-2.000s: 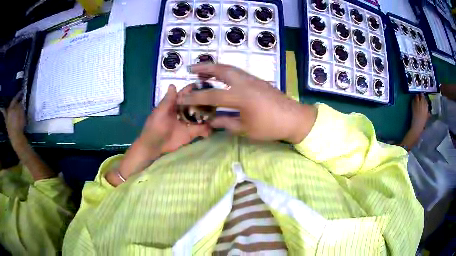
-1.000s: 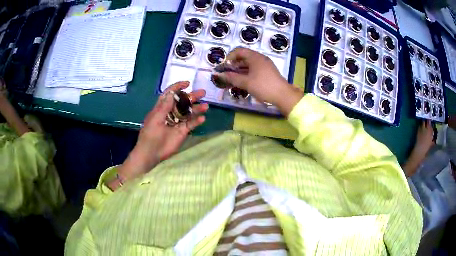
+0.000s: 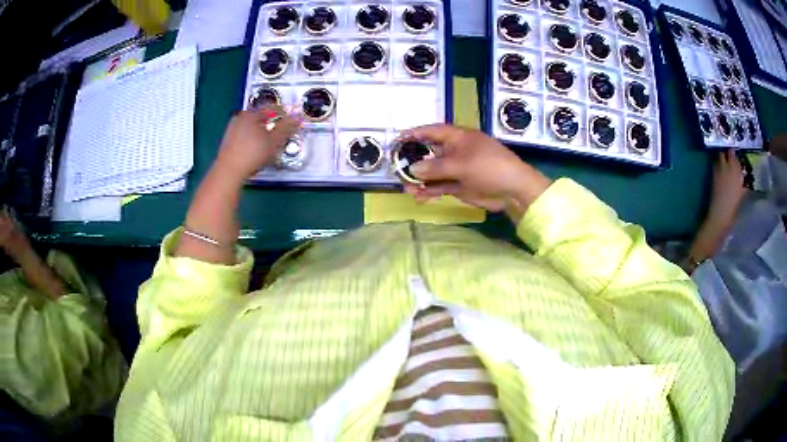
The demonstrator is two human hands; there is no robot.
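Observation:
The watch tray (image 3: pixel 345 183) lies in front of me, with round watch heads in its pockets. My right hand (image 3: pixel 462 168) grips a gold-rimmed black watch head (image 3: pixel 412 161) at the front right pocket. My left hand (image 3: pixel 257 142) is over the tray's front left part, slightly blurred. Its fingertips partly cover a watch head (image 3: pixel 264 98) in the row behind. A paler, silvery disc (image 3: pixel 292 154) sits in the front left pocket, just right of my left hand. Whether my left fingers hold anything cannot be told. Another watch head (image 3: pixel 364 154) sits left of the held one.
A yellow strip (image 3: pixel 414 209) lies along the tray's front edge. A second filled tray (image 3: pixel 578 148) is to the right, a third (image 3: pixel 701 78) beyond it. Printed sheets (image 3: pixel 129 129) lie left. Other people's arms show at both sides.
My left hand has moved up from in front of the tray to its front left pocket; the watch head seen in it no longer shows there. My right hand moved to the front right pocket.

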